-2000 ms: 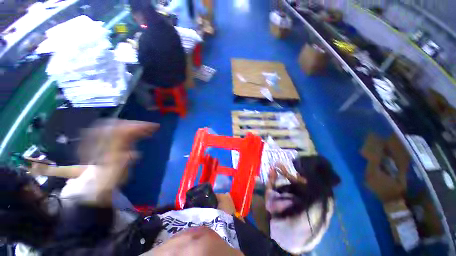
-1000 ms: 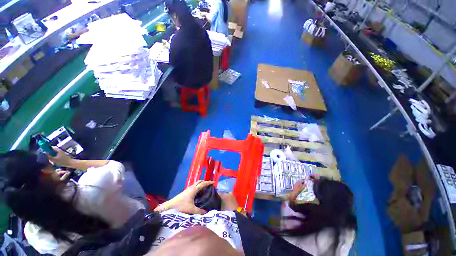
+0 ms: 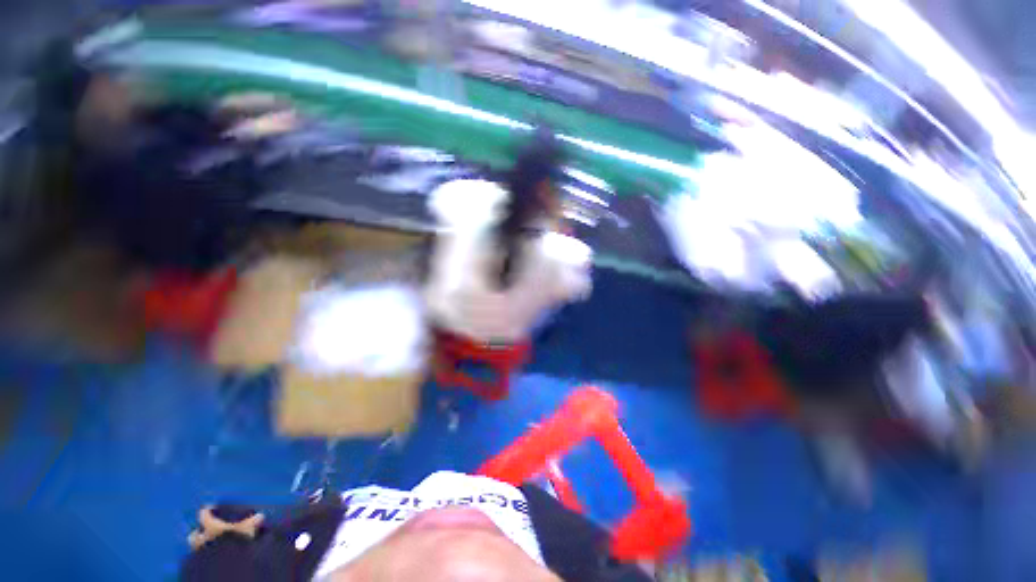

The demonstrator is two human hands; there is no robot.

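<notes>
The whole view is strongly blurred. A red plastic stool (image 3: pixel 653 512) is tilted just in front of my body, right of the white printed shirt. Its near part is hidden by my clothing. A small tan shape at the dark sleeve, low on the left, is probably part of my left hand (image 3: pixel 231 524); its fingers and any hold are unclear. My right hand is not in view. The black cup-like cylinder is not visible.
A person in white sits on a red stool (image 3: pixel 481 362) at the bench by the green conveyor (image 3: pixel 375 100). Brown cartons (image 3: pixel 347 404), one with white material on it, stand to the left. Dark-clothed people sit at both sides. A white stack (image 3: pixel 761 205) is on the right.
The view has swung left towards the conveyor. The carried red stool shows lower and further right, more tilted. The black cylinder and the hands around it have left the picture.
</notes>
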